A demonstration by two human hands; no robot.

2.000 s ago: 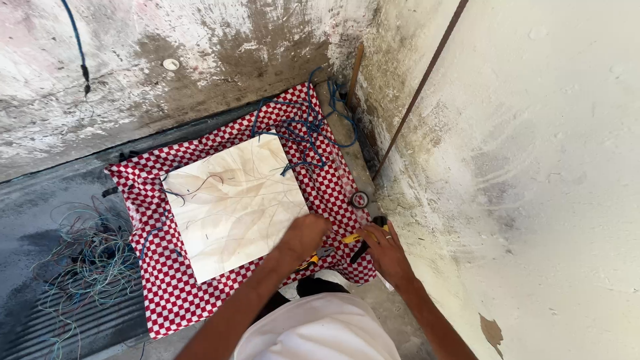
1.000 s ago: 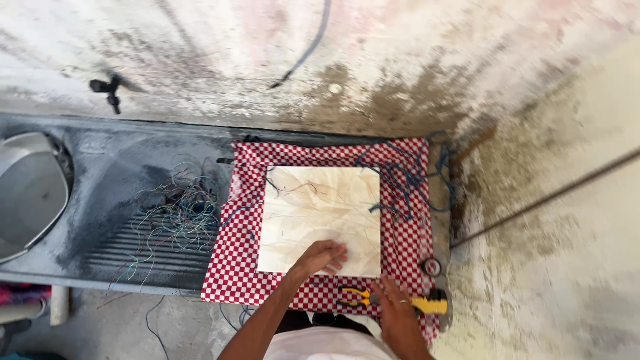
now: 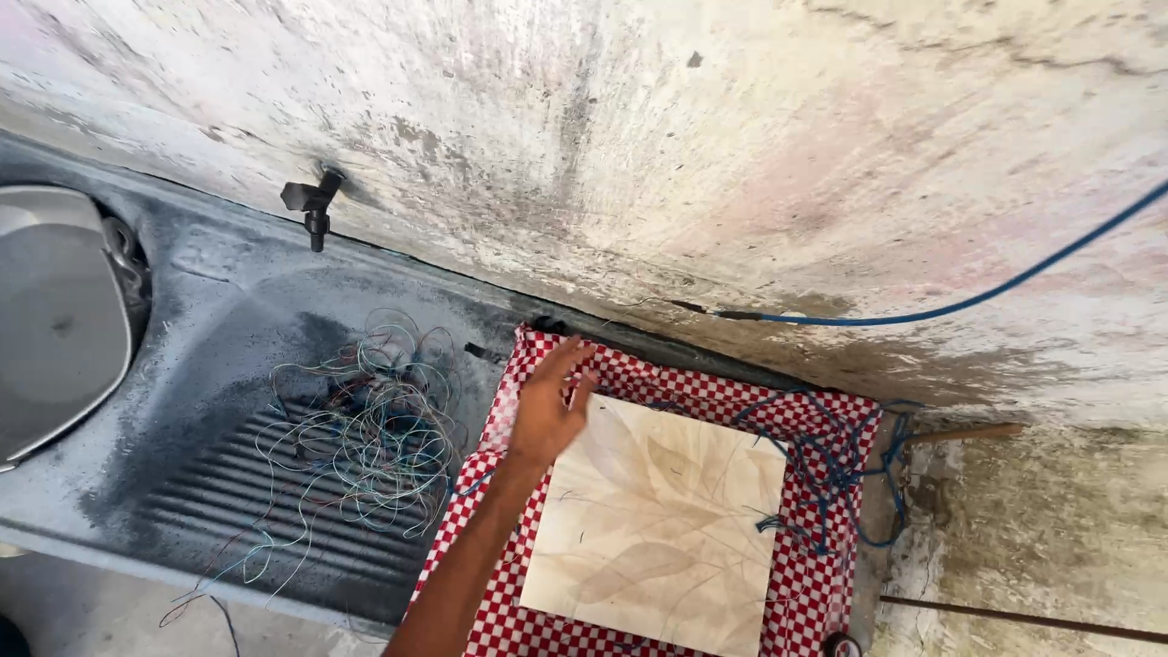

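Observation:
My left hand (image 3: 551,406) reaches over the red-and-white checked cloth (image 3: 497,584), near the upper left corner of a square tile with a leaf pattern (image 3: 666,520). Its fingers are apart, and nothing shows between them. The tile lies flat on the cloth. Tangled blue cable (image 3: 835,470) lies on the cloth to the right of the tile, some of it hanging past the cloth's edge. My right hand is out of view. A roll of tape (image 3: 841,645) is partly visible at the bottom edge.
A heap of thin coloured wires (image 3: 374,429) lies on the ribbed washboard of a grey sink (image 3: 196,365). A grey plastic basin (image 3: 55,319) stands at the far left. A black tap (image 3: 315,205) juts from the stained wall, and a blue cable (image 3: 912,315) hangs in front of it.
My left hand has moved from over the tile's lower part to its upper left corner. My right hand, earlier beside a yellow-handled tool, has left the view. The view has swung left.

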